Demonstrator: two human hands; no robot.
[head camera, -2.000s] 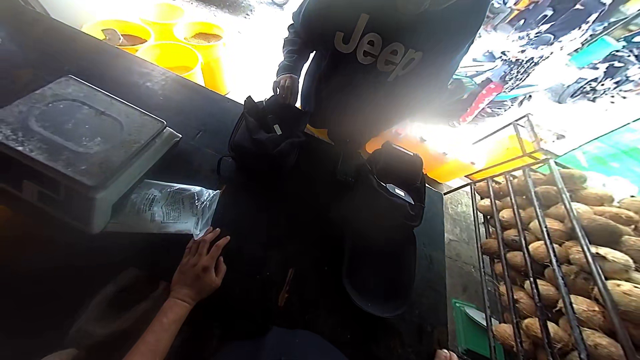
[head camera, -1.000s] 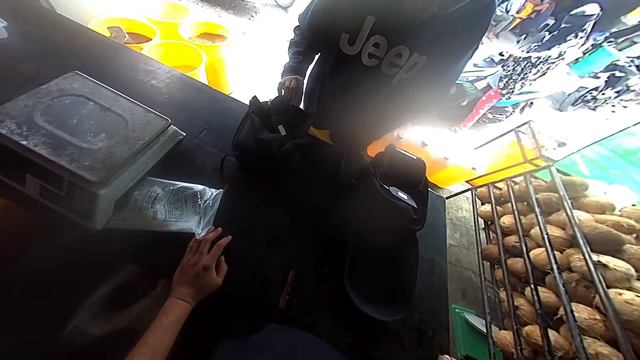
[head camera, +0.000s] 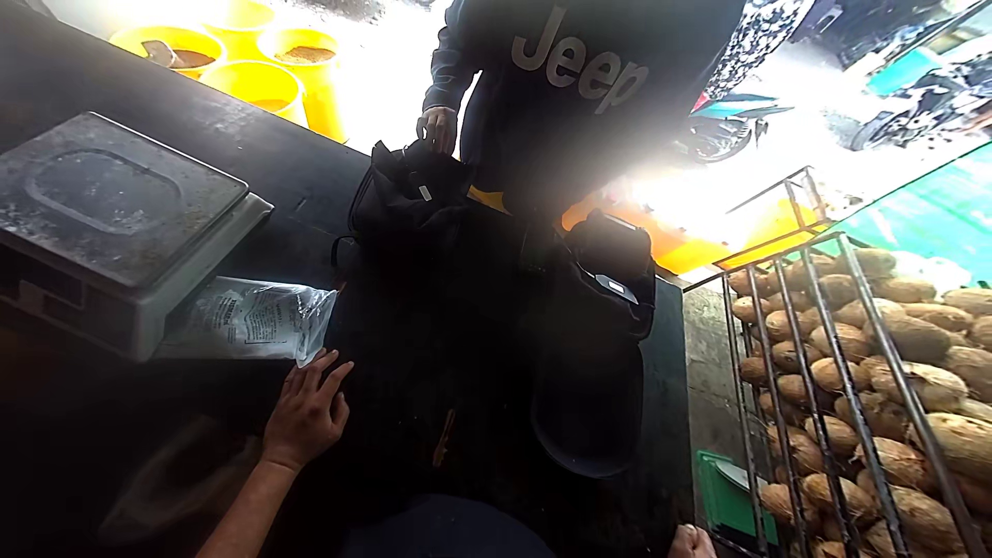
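Observation:
My left hand (head camera: 304, 411) rests on the dark tabletop (head camera: 496, 434), fingers apart and holding nothing, its fingertips at the corner of a clear printed plastic bag (head camera: 263, 322). That bag lies partly against a weighing scale (head camera: 116, 201) with a worn metal pan. At the lower right edge of the view, only part of my right hand (head camera: 692, 541) shows, by the table's side; its fingers cannot be made out. Across the table a black bag (head camera: 415, 186) lies under another person's hand (head camera: 438, 128). An open black case (head camera: 589, 418) with a small pale-faced device (head camera: 616, 287) lies right of it.
A person in a dark sweatshirt (head camera: 573, 101) stands at the far side. Yellow tubs (head camera: 256, 85) with grainy contents are beyond the table at the upper left. Husked coconuts (head camera: 914, 380) fill a metal-barred rack (head camera: 806, 372) on the right, with a green container (head camera: 732, 496) beside it. Motorcycles are behind.

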